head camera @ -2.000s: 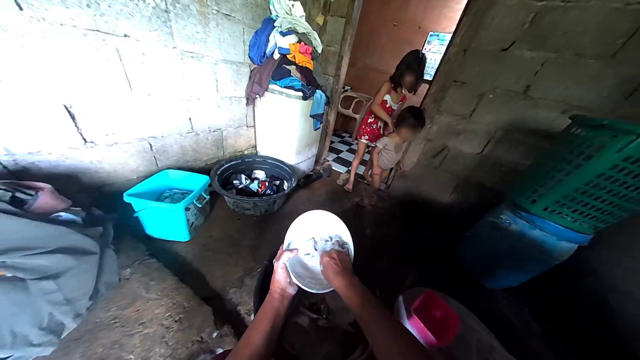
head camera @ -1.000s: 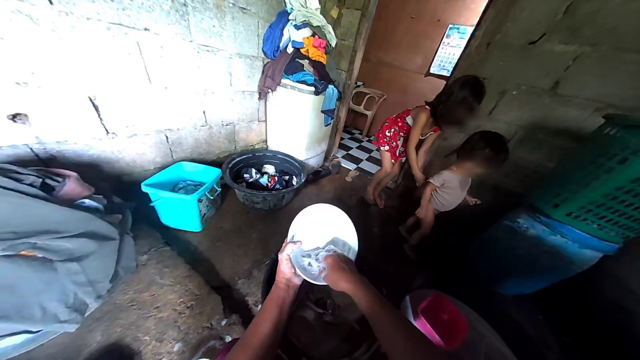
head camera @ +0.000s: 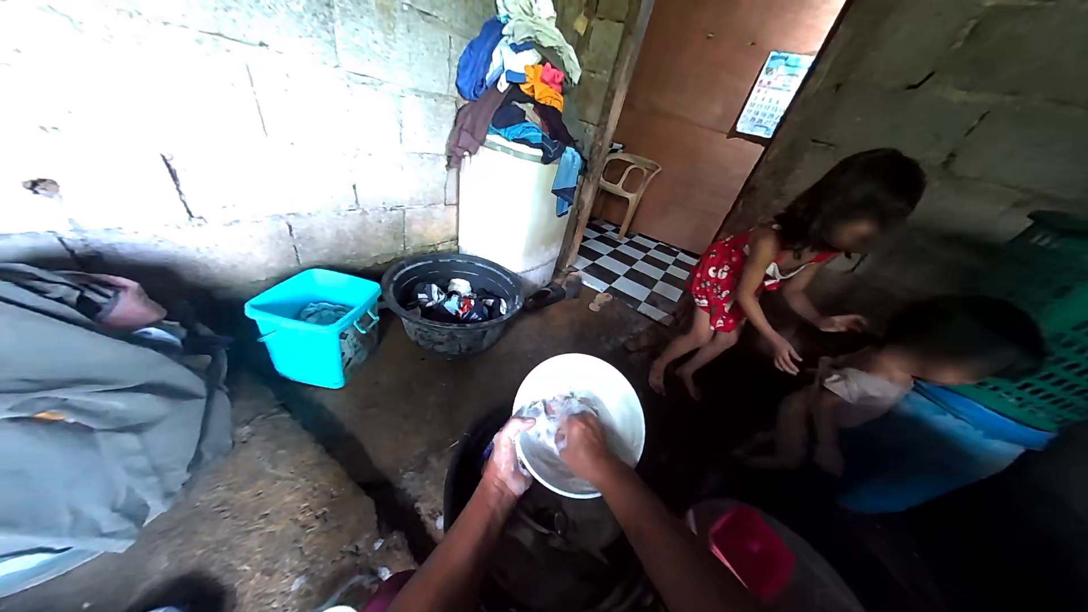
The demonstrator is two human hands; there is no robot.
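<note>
A white round plastic basin or bowl (head camera: 616,408), tilted with its inside towards me, is held over a dark tub (head camera: 459,484). My left hand (head camera: 508,459) grips its left rim, with suds on the fingers. Inside the bowl, my right hand (head camera: 582,442) is closed against a pale, sudsy wad (head camera: 548,412); whether this is cloth or only foam I cannot tell. The tub below holds dark contents, too dim to make out.
A turquoise bucket (head camera: 297,344) and a black basin of wet clothes (head camera: 450,336) stand ahead left. Clothes are heaped on a white drum (head camera: 510,204). Two people are at the right by a blue container (head camera: 926,450) and green crate (head camera: 1037,365). Grey fabric (head camera: 93,425) lies left; a pink container (head camera: 752,548) is lower right.
The two people have moved from the doorway to the right, beside the blue container, and the smaller one is now lower. My hands remain at the white bowl.
</note>
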